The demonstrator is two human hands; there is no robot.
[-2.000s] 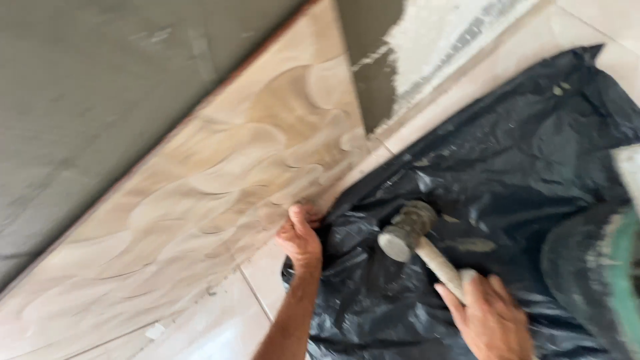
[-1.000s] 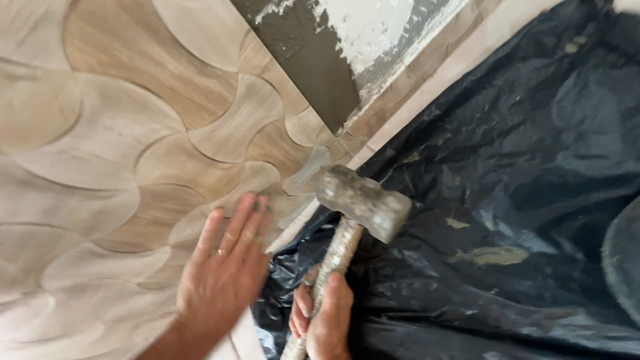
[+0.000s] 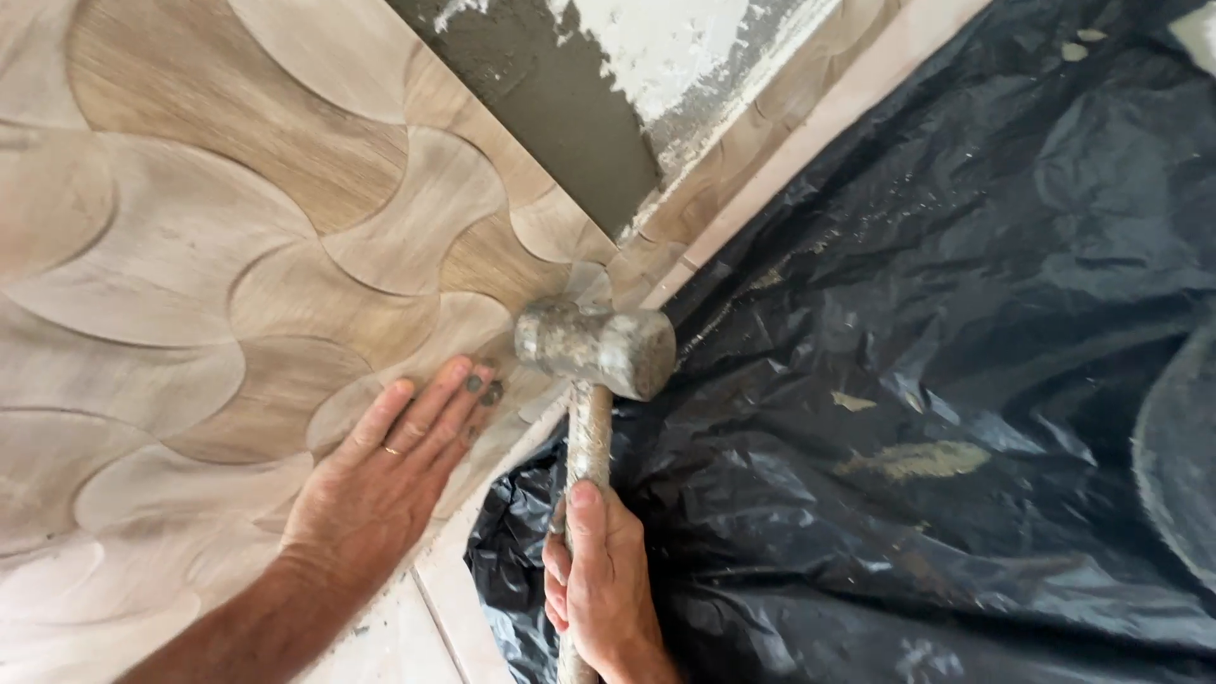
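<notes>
A large wall tile with a wavy wood-look pattern [image 3: 285,256] fills the left of the view. My left hand [image 3: 385,465] lies flat against its lower part, fingers extended, a ring on one finger and grey smears on the fingertips. My right hand [image 3: 598,570] grips the handle of a mallet [image 3: 594,347] with a worn, mortar-stained head. The head is at the tile's lower corner, its left face over the tile surface; whether it touches cannot be told.
Grey mortar [image 3: 570,123] and a patchy white wall area [image 3: 665,47] border the tile's edge. Black plastic sheeting [image 3: 855,361] with crumbs of debris covers floor at the right. Pale floor tiles [image 3: 408,627] show below; a rounded dark object [image 3: 1183,456] stands at the right edge.
My left hand has gone from the tile's lower edge to flat on its face. The mallet, over the plastic sheeting two seconds ago, is now at the tile's corner. The view has moved closer.
</notes>
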